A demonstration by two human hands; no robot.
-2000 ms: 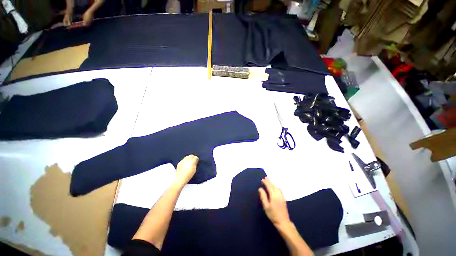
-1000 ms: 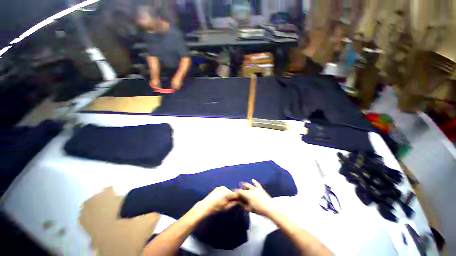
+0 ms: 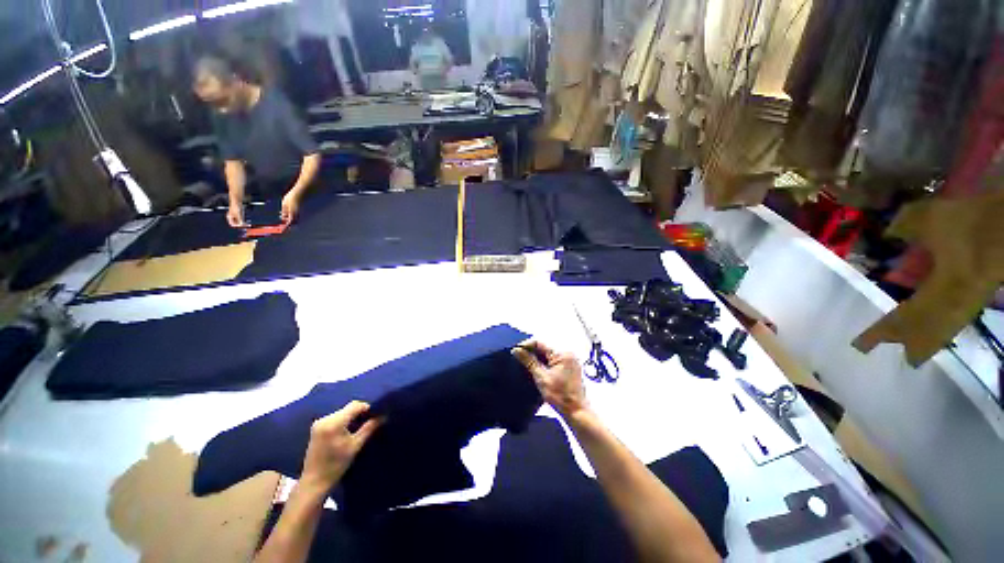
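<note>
My left hand (image 3: 337, 442) grips the upper edge of a dark cut panel (image 3: 427, 420), thumb on top. My right hand (image 3: 553, 376) pinches the same panel at its right end. The panel is raised between my hands and hangs down toward me. Behind it, the far stack of cut panels (image 3: 264, 432) lies mid-table, with a bluish top; the raised panel hides part of it. The near stack of cut panels (image 3: 539, 473) lies at the near table edge, its tab pointing away from me, partly behind my arms.
Fabric shears (image 3: 600, 361) and a shiny black heap (image 3: 672, 321) lie at right, with a clipboard (image 3: 774, 438) and grey plate (image 3: 800, 519). A folded dark bundle (image 3: 176, 343) lies left. Across are spread fabric (image 3: 363, 229), a wooden ruler (image 3: 461, 225), a mottled bar (image 3: 493, 264) and a person (image 3: 264, 138).
My hands were together over the far stack a second ago; they have moved apart, and a panel is now lifted between them. The camera view has shifted.
</note>
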